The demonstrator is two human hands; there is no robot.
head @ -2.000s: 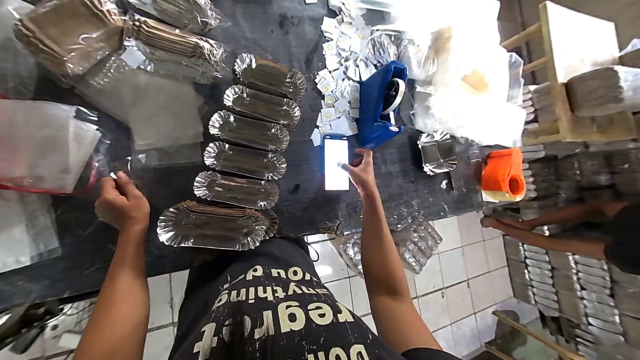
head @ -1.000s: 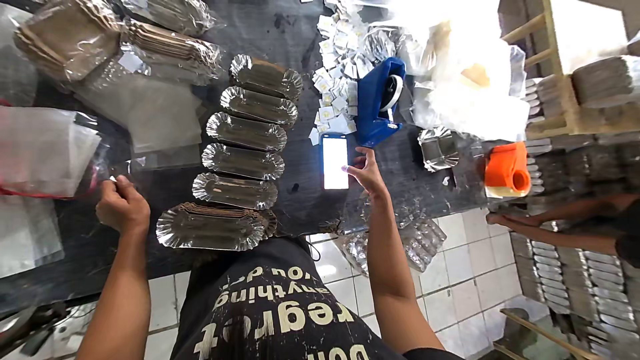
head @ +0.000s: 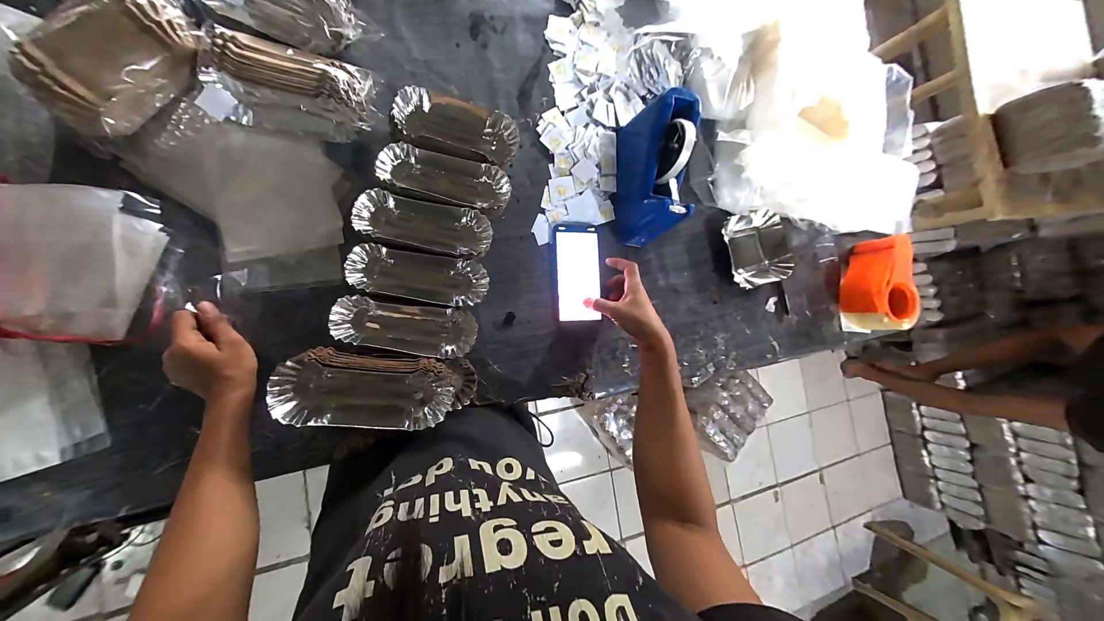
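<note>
My right hand (head: 636, 306) has a finger at the lower part of the bright screen of a smartphone (head: 577, 272), which lies flat on the dark table; the hand grasps nothing. My left hand (head: 210, 352) is closed, thumb against the fingers, beside clear plastic bags (head: 78, 259); whether it pinches a piece of film cannot be told. Between my hands, several oblong silver foil trays with fluted rims (head: 421, 222) form a column. Nearest me lies a stack of the same trays (head: 360, 390), brown on their undersides.
Beyond the phone stand a blue tape dispenser (head: 642, 172) and a heap of small white packets (head: 573, 129). Wrapped tray stacks (head: 112, 60) lie at upper left. To the right are a small foil tray (head: 759, 248) and an orange tape dispenser (head: 880, 280), with another person's arms (head: 966, 379) beyond.
My right hand's fingers have spread somewhat at the phone. My left hand and the trays stay where they were.
</note>
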